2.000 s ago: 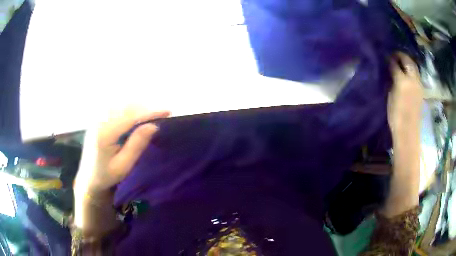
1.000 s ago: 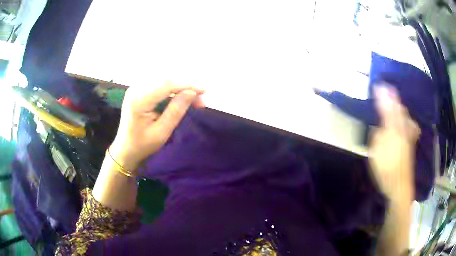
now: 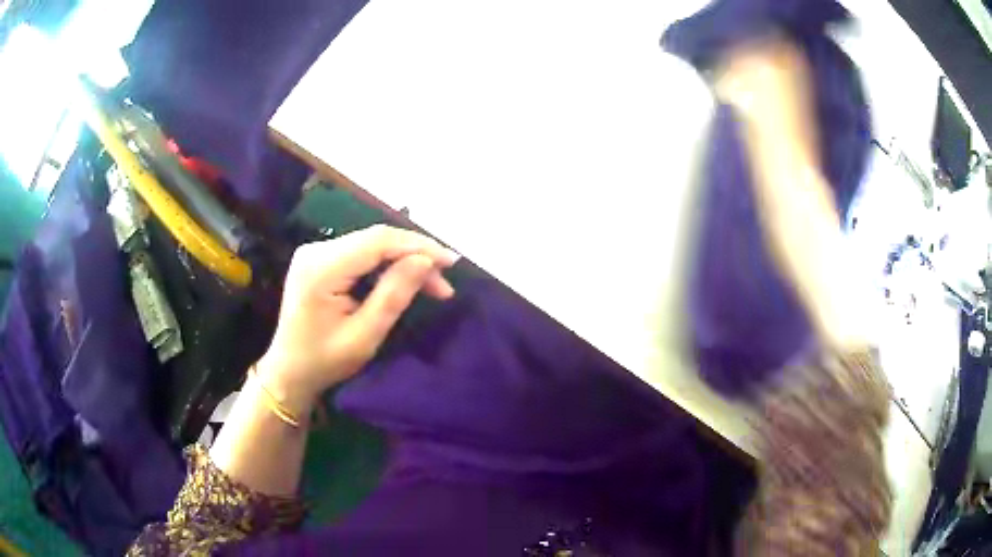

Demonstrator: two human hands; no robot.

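Observation:
A dark purple garment piece [image 3: 734, 261] lies over the right part of the white table top [image 3: 522, 141], its upper end bunched near the top of the view. My right hand [image 3: 761, 82] is blurred and lies on that bunched end; its fingers are hidden or smeared, so whether it grips the cloth cannot be told. My left hand [image 3: 354, 299] is at the table's near brown edge, fingers curled with the thumb close to the index finger. No held thing shows in it.
A yellow tube [image 3: 174, 212] and a silver-grey metal piece [image 3: 152, 305] stand at the left, with purple pieces [image 3: 98, 359] hanging beside them. More purple cloth [image 3: 234, 65] lies beyond the table's left edge. Thin tools and a dark flat object [image 3: 952, 131] are at the right.
The view has turned to the right. My right hand has moved forward across the table, and the purple piece now lies stretched beneath my forearm. My left hand stays near the table edge.

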